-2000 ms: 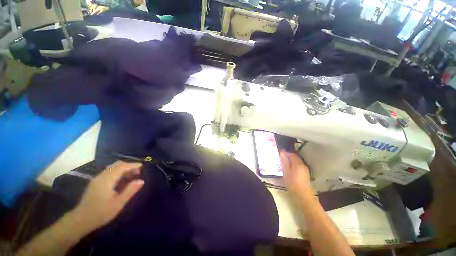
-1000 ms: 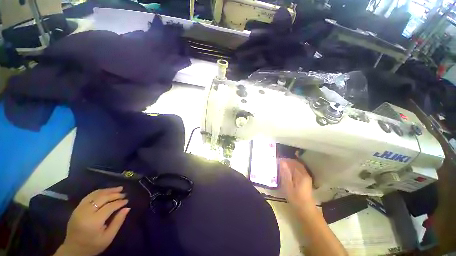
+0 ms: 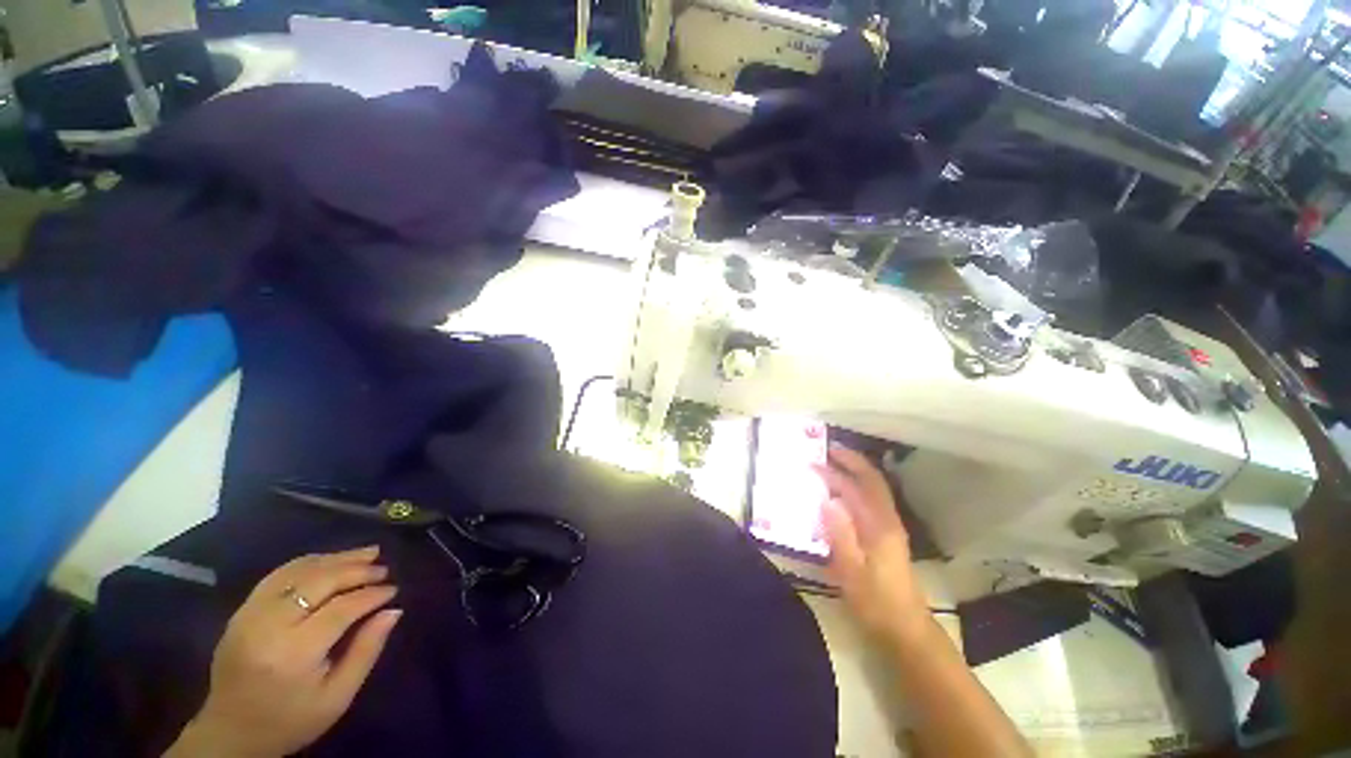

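Note:
A smartphone (image 3: 790, 489) with a bright pinkish-white screen lies under the machine arm. My right hand (image 3: 867, 533) is at its right edge, fingers touching the phone's side; I cannot tell if it grips it. Tailor's shears (image 3: 430, 517) with black handles and a gold-coloured pivot lie on the dark navy garment piece (image 3: 667, 622), blades pointing left. My left hand (image 3: 304, 644), with a ring, rests on the cloth left of the handles, below the blades, fingers slightly apart and holding nothing.
The cream-white JUKI sewing machine (image 3: 948, 385) stands at right, with a clear plastic bag (image 3: 1037, 259) behind its head. A heap of navy cloth (image 3: 341, 170) lies beyond the work, partly over a blue sheet (image 3: 104, 415) at left. A white table edge (image 3: 163, 489) shows there.
My left hand has moved down and left, away from the shears' blades, since two seconds ago. My right hand has stayed by the phone, its fingers now at the screen's upper right edge.

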